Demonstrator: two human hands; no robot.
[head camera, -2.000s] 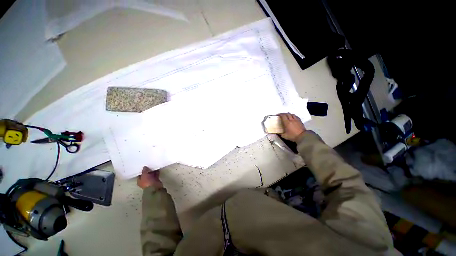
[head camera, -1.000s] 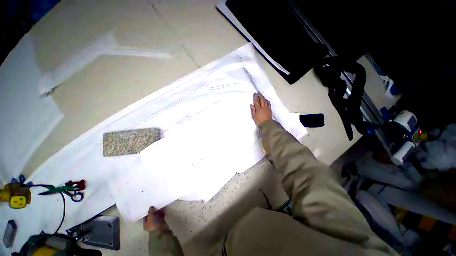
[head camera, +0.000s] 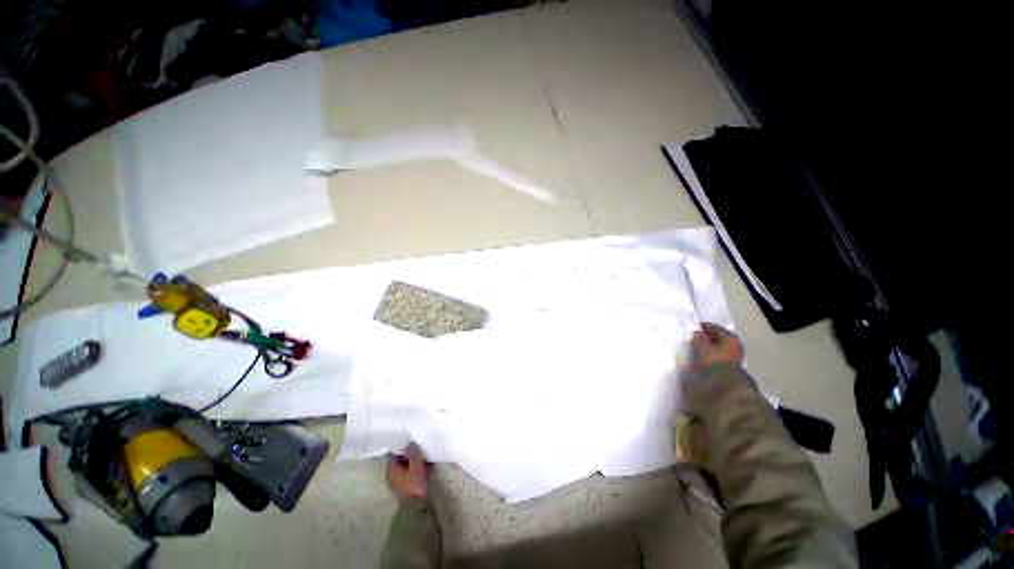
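Note:
A white paper marker (head camera: 534, 389) with thin lines lies across the table in front of me. My left hand (head camera: 409, 472) is at its near left edge, the fingers bent; whether they pinch the sheet is unclear. My right hand (head camera: 717, 342) rests on the right part of the paper, and nothing shows in it. A speckled stone weight (head camera: 431, 309) lies on the paper. A small tan block (head camera: 687, 439) is partly hidden by my right sleeve.
A cutting machine (head camera: 167, 478) stands at the near left. Shears (head camera: 280, 353) lie on paper behind it, by a yellow socket (head camera: 198, 316) and a silvery bar (head camera: 70, 363). Black fabric (head camera: 767, 222) and black clamp-like things (head camera: 890, 389) lie right. White sheets (head camera: 222, 167) lie at the back.
The view has shifted, showing more of the table's far and left parts. My right hand has left the tan block and moved to farther up the paper. My left hand stays at the near edge.

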